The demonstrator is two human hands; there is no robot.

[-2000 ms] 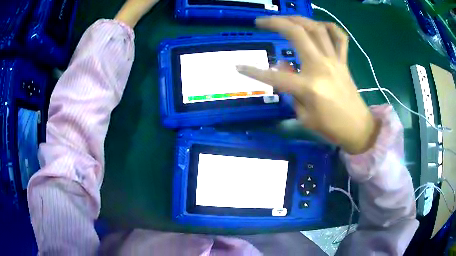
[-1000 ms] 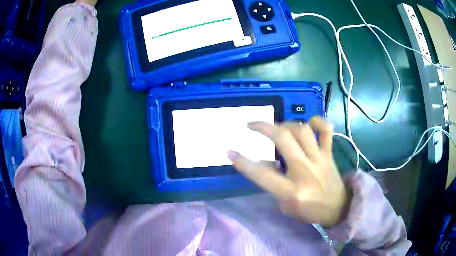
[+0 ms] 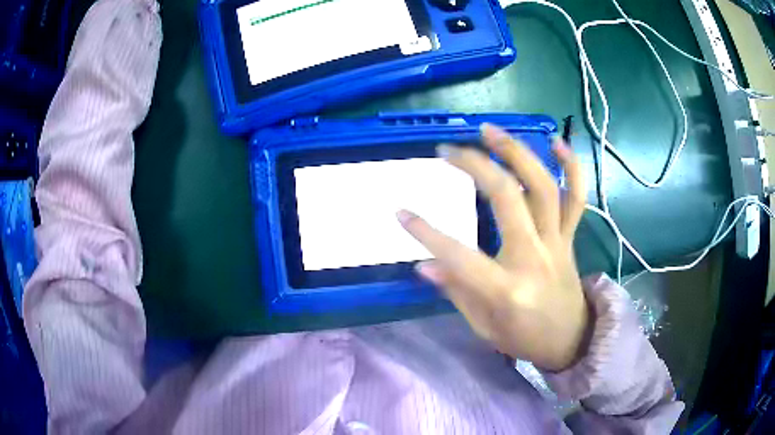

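A blue handheld tester unit (image 3: 276,285) lies flat on the green mat, its touchscreen (image 3: 357,217) plain white. My right hand (image 3: 527,263) is spread over its right side, index fingertip at the white screen, holding nothing; it hides the keypad. A second blue unit (image 3: 365,89) lies just above it, cut off by the top edge, its white screen (image 3: 327,38) showing a green line. My left hand is out of the picture; only the pink striped left sleeve (image 3: 85,195) shows.
White cables (image 3: 602,127) loop over the green mat (image 3: 200,289) at right to a long power strip (image 3: 738,127), with a tan board (image 3: 759,51) beside it. More blue units (image 3: 21,93) stand at the left edge. Clear plastic (image 3: 650,316) lies near my right sleeve.
The view has shifted, so the near unit now fills the middle. My right hand has moved from the farther unit to the nearer one. The farther screen's coloured bar is replaced by a green line.
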